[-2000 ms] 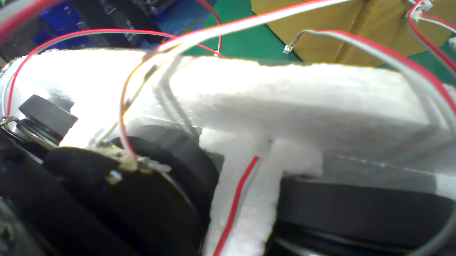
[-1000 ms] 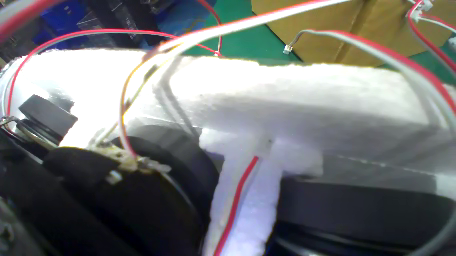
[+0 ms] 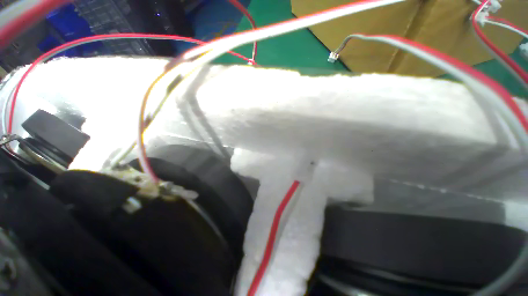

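A white foam tray (image 3: pixel 347 110) fills the middle of the head view, very close. A black round driver (image 3: pixel 145 231) sits in it at the lower left, with a wire pair joined to its edge. Another black part (image 3: pixel 422 237) lies in the right compartment, cut off by the frame's edge. Red-and-white lead wires (image 3: pixel 289 26) arch over the tray. One lead ends in a small white plug (image 3: pixel 333 56) beyond the tray's far wall. A short red wire (image 3: pixel 275 237) runs along the foam divider. Neither of my hands is in view.
A green surface (image 3: pixel 283 46) lies behind the tray, with a tan cardboard sheet (image 3: pixel 370 32) at the upper right. Blurred blue things (image 3: pixel 72 23) and a dark shape (image 3: pixel 162 20) show at the upper left. More white plugs (image 3: pixel 486 8) are at the top right.
The tray, drivers and wires have not moved. At the upper left, the dark shape in the background has shifted right.
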